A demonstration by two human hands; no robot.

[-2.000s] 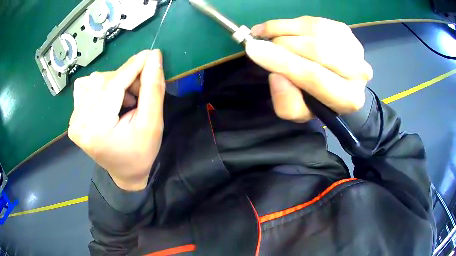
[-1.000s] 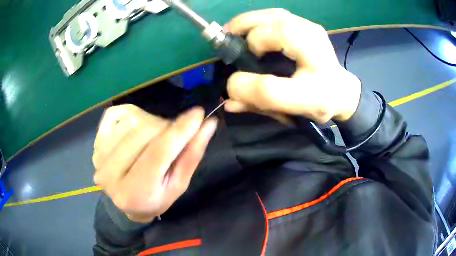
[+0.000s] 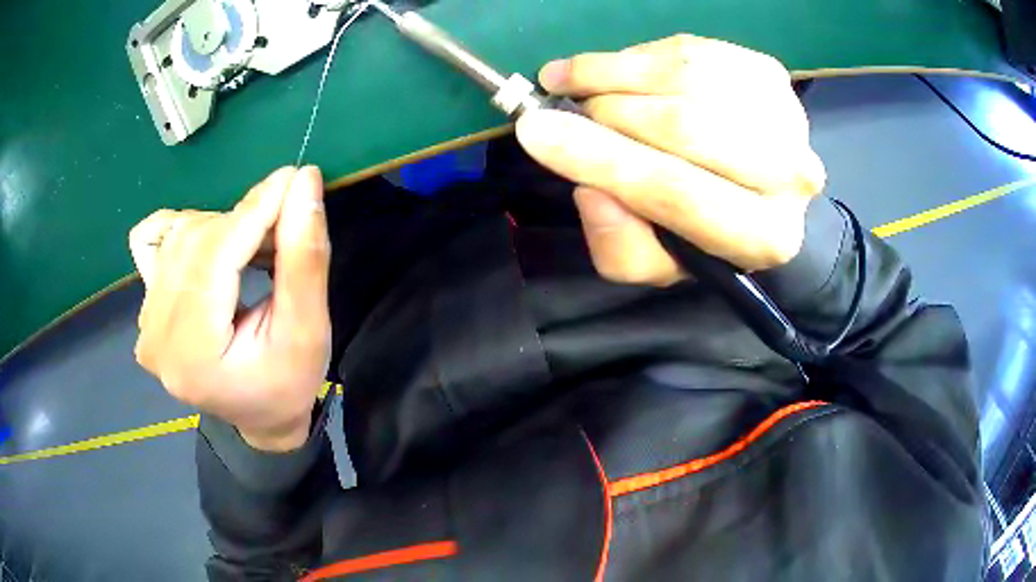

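My left hand [image 3: 244, 301] pinches a thin strand of solder wire [image 3: 322, 85] between thumb and forefinger. The wire runs up to the lower right edge of a silver-white bracket assembly [image 3: 182, 93]. The assembly lies at the top left, partly cut off by the picture's top edge, and carries a round pale disc [image 3: 208, 34]. My right hand [image 3: 693, 154] grips a soldering iron [image 3: 466, 63] by its black handle. The iron's silver barrel points up and left. Its tip is at the bracket's edge, where the wire's end is. Whether tip and wire touch is too small to tell.
The work lies on a green mat [image 3: 68, 216] with a brown front edge. A black iron cord [image 3: 860, 273] loops by my right wrist. A dark object [image 3: 1018, 40] stands at the top right. A blue thing [image 3: 437, 173] shows below the bench edge. The grey floor has yellow lines.
My hands were close together over my lap a second ago. Now my left hand is back to the left with the wire extended to the bracket, and the iron tip is at its edge.
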